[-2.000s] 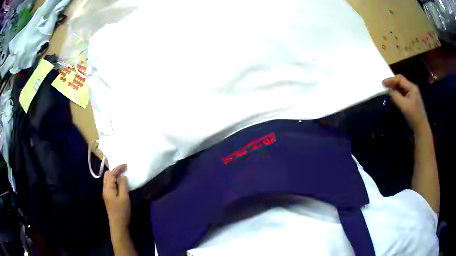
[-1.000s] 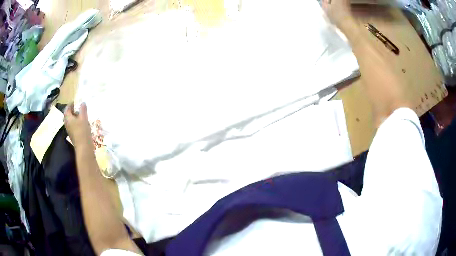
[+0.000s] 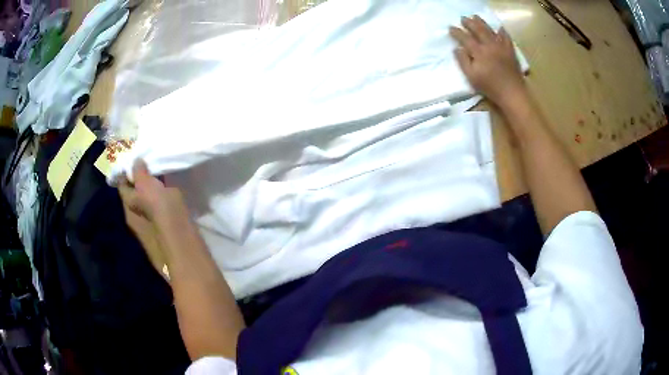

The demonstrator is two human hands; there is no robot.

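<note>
A white garment [image 3: 315,88] lies across the table, its upper layer folded over a lower layer that reaches the front edge with loose creases. My left hand [image 3: 143,192] grips the left end of the upper layer between thumb and fingers. My right hand [image 3: 485,57] lies on the right end of the cloth, palm down, fingers slightly spread. A clear poly bag [image 3: 198,40] lies partly under the garment at the upper left.
Yellow sticker sheets [image 3: 71,160] lie at the left edge, one with red-orange dots. Thread snips [image 3: 565,23] and scattered small stickers lie on the table [image 3: 557,88] at right. A pale garment [image 3: 70,69] is upper left, dark garments [image 3: 88,256] below, plastic packs [image 3: 651,22] upper right.
The upper layer's left edge has drawn rightward, uncovering the poly bag. My left hand has moved down and holds the cloth; my right hand has come down from the far edge onto the garment.
</note>
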